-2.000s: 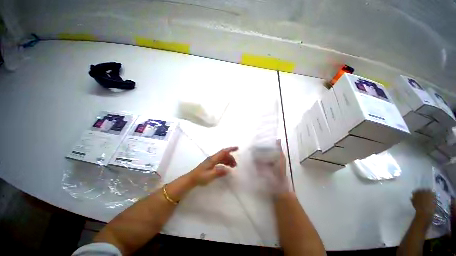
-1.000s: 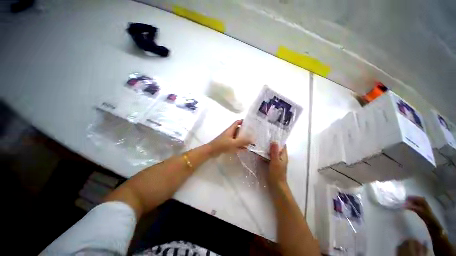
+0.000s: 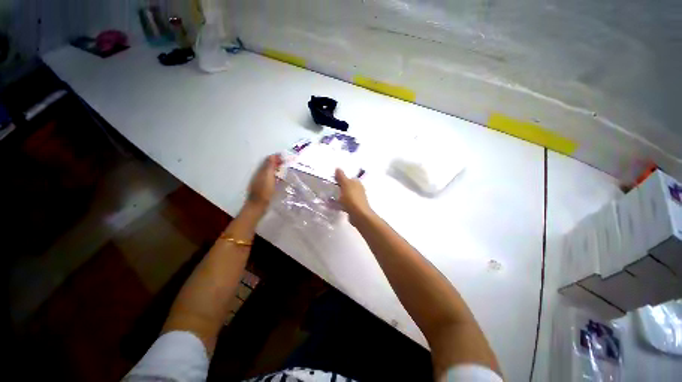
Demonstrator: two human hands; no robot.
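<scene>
Bagged boxes (image 3: pixel 320 160) with dark product pictures lie close together near the table's front edge. Glare hides how many there are and whether they are stacked. Loose clear film (image 3: pixel 308 203) hangs from their near side. My left hand (image 3: pixel 265 180) is at their left side and my right hand (image 3: pixel 351 194) is at their near right corner, gripping them between them. A whitish stack of empty bags (image 3: pixel 426 173) lies to the right on the white table.
A black curved item (image 3: pixel 327 113) lies behind the boxes. Stacked white boxes (image 3: pixel 628 242) stand at right, with a bagged box (image 3: pixel 596 345) in front and an orange tool (image 3: pixel 644 176) behind. Other small items, including a pink one (image 3: pixel 111 40), are at the far left.
The view has swung left. My hands have moved left with the bagged box to the bagged boxes that lay there. The coworker's hands have left view.
</scene>
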